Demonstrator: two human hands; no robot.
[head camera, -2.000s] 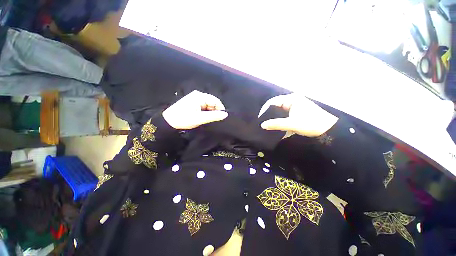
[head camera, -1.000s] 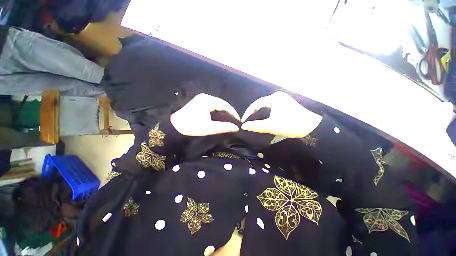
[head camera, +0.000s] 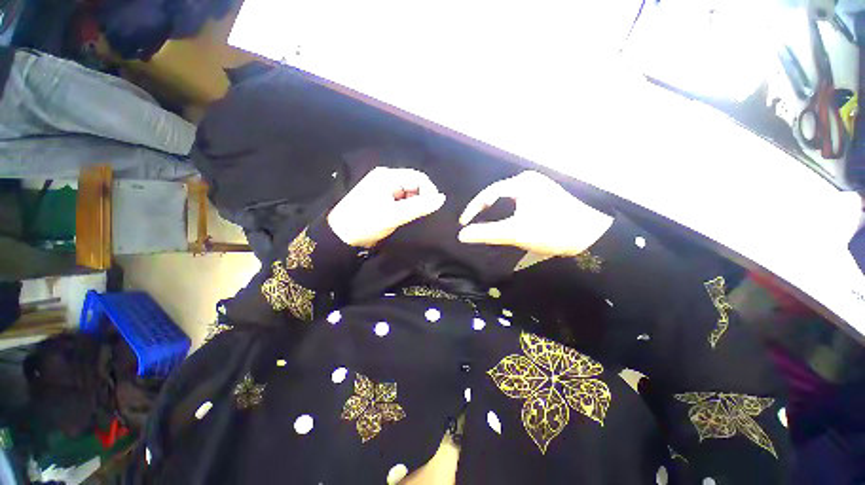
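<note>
Black garment fabric lies over the lap along the table's front edge and spreads to the left. My left hand is above it, fingers curled and fingertips closed together. My right hand is to its right, thumb and index finger bent towards each other, with a small gap at the tips. The hands are a short way apart. Both are overexposed, and I cannot tell whether a thread or a bit of the black cloth is between the fingertips.
The white table crosses the top and right. Shears lie at its upper right beside small metal tools. A wooden-edged stool, a blue basket, grey cloth and dark cloth piles are at the left.
Two seconds ago the hands were apart; one second ago their fingertips met. Now they are apart again, the left hand turned and moved slightly up and left. The black fabric looks nearly unchanged.
</note>
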